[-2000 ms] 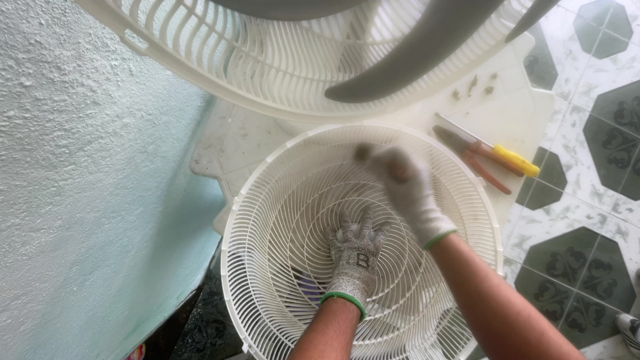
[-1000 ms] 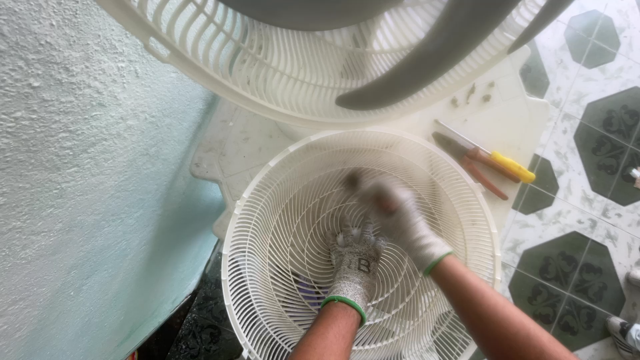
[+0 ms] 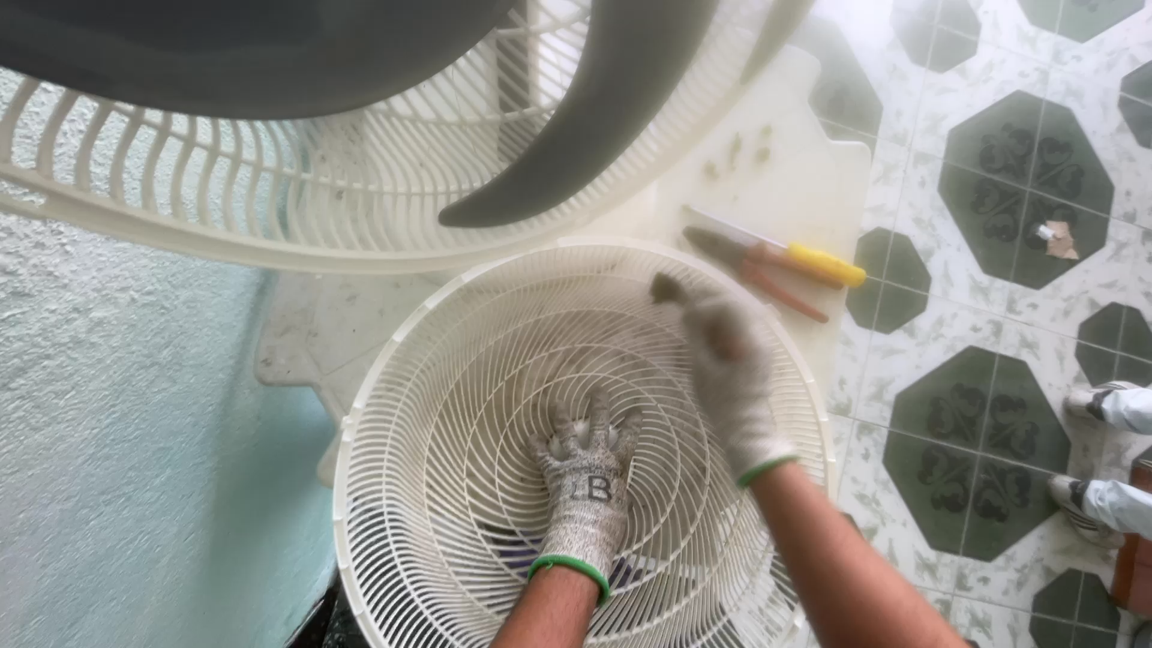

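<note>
A round white plastic fan grille [image 3: 409,355] lies like a bowl below me. My gloved left hand [image 3: 585,477] rests inside on its center, fingers spread on the ribs. Over the grille's right side, my gloved right hand [image 3: 727,369] is blurred and closed around a small dark-tipped thing [image 3: 666,288], perhaps a brush; its kind is unclear. Above stands a fan with grey blades [image 3: 576,117] in another white grille [image 3: 360,243].
Pliers with orange handles [image 3: 783,292] and a yellow-handled screwdriver [image 3: 823,265] lie on a white plastic table [image 3: 810,162], near small bits. A textured wall [image 3: 135,405] bounds the left. At the right edge are a person's shoes [image 3: 1084,513] on the tiled floor.
My right hand has moved to the right, toward the grille's rim. My left hand stays on the grille's center. A person's feet show more fully at the right edge.
</note>
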